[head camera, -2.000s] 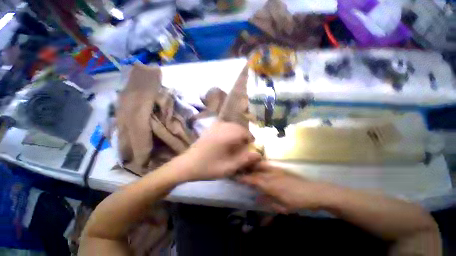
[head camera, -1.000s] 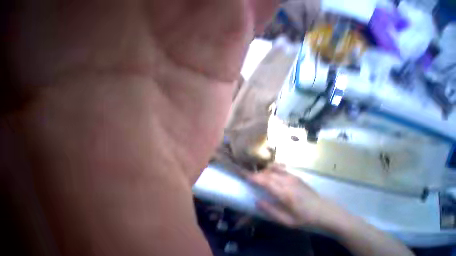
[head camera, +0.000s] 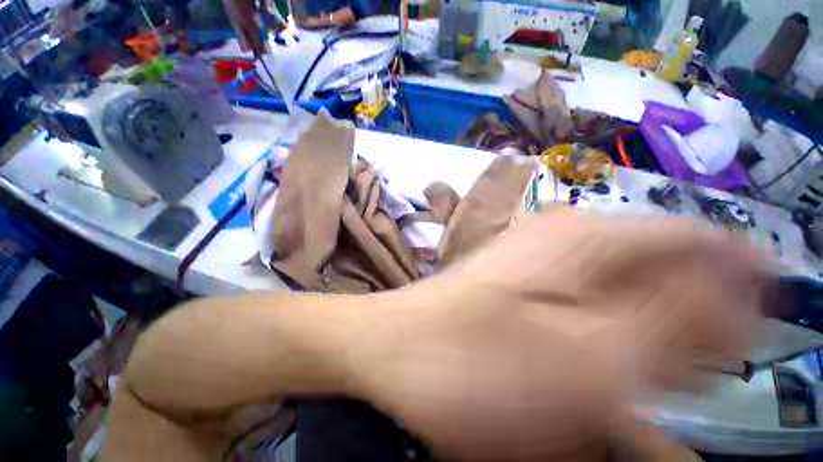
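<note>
My left hand (head camera: 577, 334) is very large and close to the camera. Its arm comes in from the lower left, and its blurred fingers point right; I cannot tell if it holds anything. It covers the needle area and most of the machine bed. My right hand is hidden; a patch of skin at the bottom edge may be its arm. Brown shell fabric (head camera: 311, 212) lies in folds on the white table, with pale lining (head camera: 424, 233) among it. A brown panel (head camera: 490, 203) rises beside the left end of the sewing machine head (head camera: 636, 194).
A yellow-orange thread coil (head camera: 577, 163) sits on the machine head. A neighbouring machine (head camera: 153, 135) stands at the left. Beyond are a purple basket (head camera: 690, 149) with white contents, more brown cloth (head camera: 546, 113) and another white machine (head camera: 532, 27).
The view has tilted up and swung left. My left hand, which covered the left side of the view, now stretches across the centre and right. My right hand has gone out of sight.
</note>
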